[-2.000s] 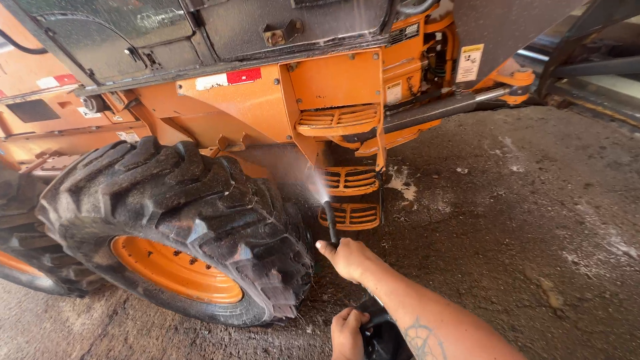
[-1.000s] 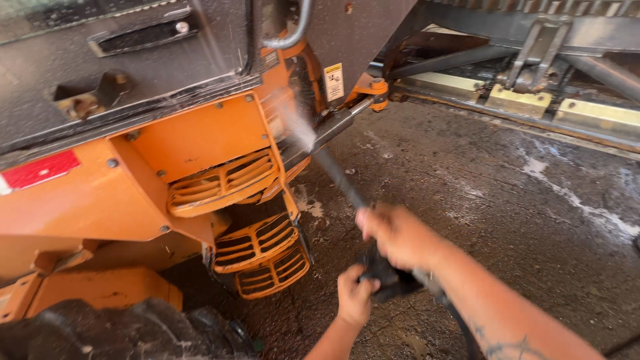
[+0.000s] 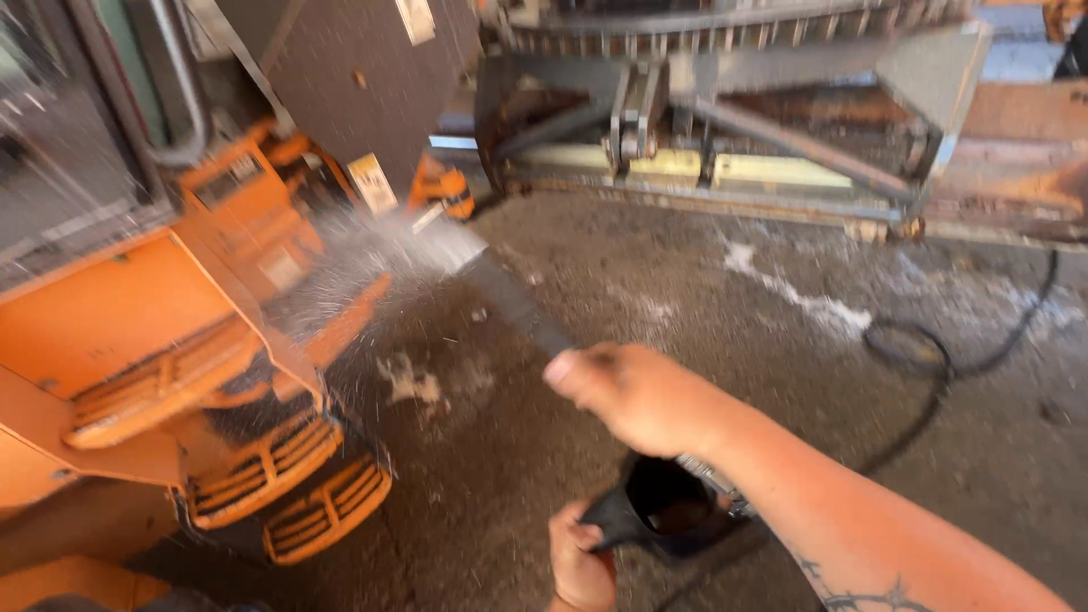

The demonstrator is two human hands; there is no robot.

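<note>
My right hand (image 3: 642,395), reaching in from the lower right, grips the dark pressure washer wand (image 3: 518,302). Below it, my left hand (image 3: 582,552) is closed around the black handle of the spray gun (image 3: 667,501). The wand points up and left, and a white fan of water (image 3: 382,255) leaves its tip toward the orange lower body (image 3: 251,212) of a heavy vehicle. Orange slatted steps (image 3: 268,472) hang below and left of the spray. Motion blur softens the wand and hands.
A black hose (image 3: 922,416) loops across the wet pavement (image 3: 816,425) at right. A large metal frame with yellow strips (image 3: 782,170) stands across the back. A bent grab rail (image 3: 191,102) is at upper left, beside a dark panel (image 3: 357,76).
The view has swung right, off the big tire and onto the metal frame and hose. The spray has moved from beside the steps to the orange parts ahead of them. Both hands keep their hold.
</note>
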